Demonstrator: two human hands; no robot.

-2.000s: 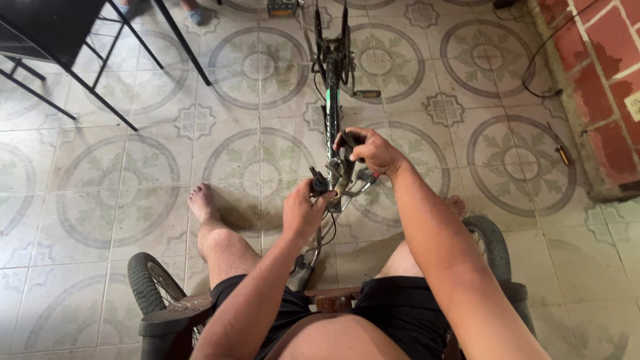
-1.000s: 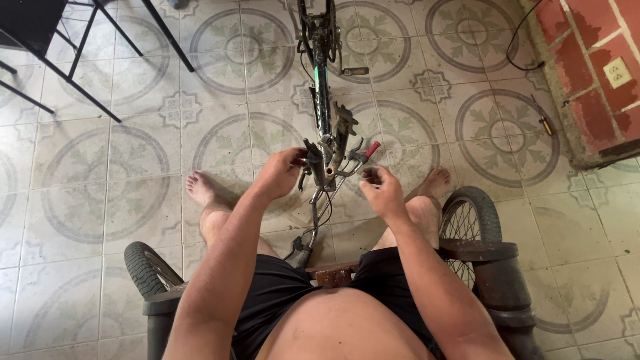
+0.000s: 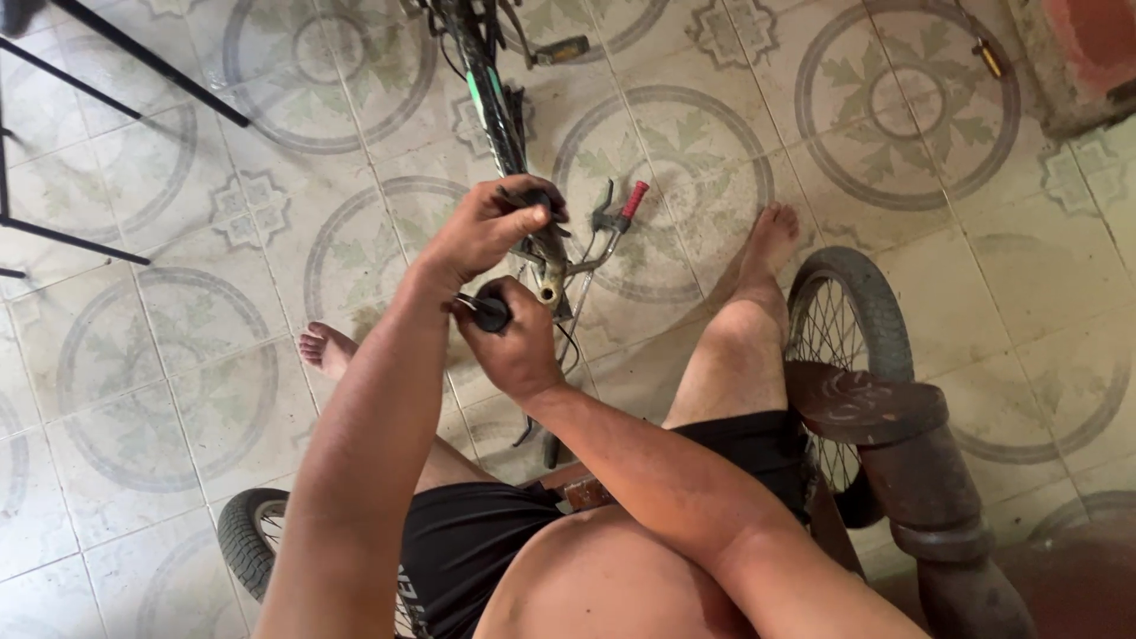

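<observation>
A black bicycle frame with a green patch (image 3: 484, 102) lies on the tiled floor, its near end between my legs. My left hand (image 3: 506, 217) curls over dark parts at that end; what exactly its fingers grip is partly hidden. Just below, my right hand (image 3: 515, 342) is closed round a black round-ended part, apparently a handlebar grip (image 3: 491, 314), with a thin metal piece projecting left. An open metal tube end (image 3: 548, 291) shows right of my hands. The handlebar's other end, with a red grip (image 3: 635, 200) and brake lever (image 3: 606, 197), points up and right.
A bicycle wheel (image 3: 887, 328) stands beside my right leg, near a dark turned wooden post (image 3: 932, 497). Another tyre (image 3: 244, 537) is at lower left. Black metal legs (image 3: 169, 67) stand at upper left. A yellow-handled tool (image 3: 987, 58) lies near the brick-red wall edge (image 3: 1096, 44).
My right hand has moved left from beside the handlebar to the black grip, and its forearm now crosses my body. My left hand is now over the dark bicycle parts. The view has moved closer.
</observation>
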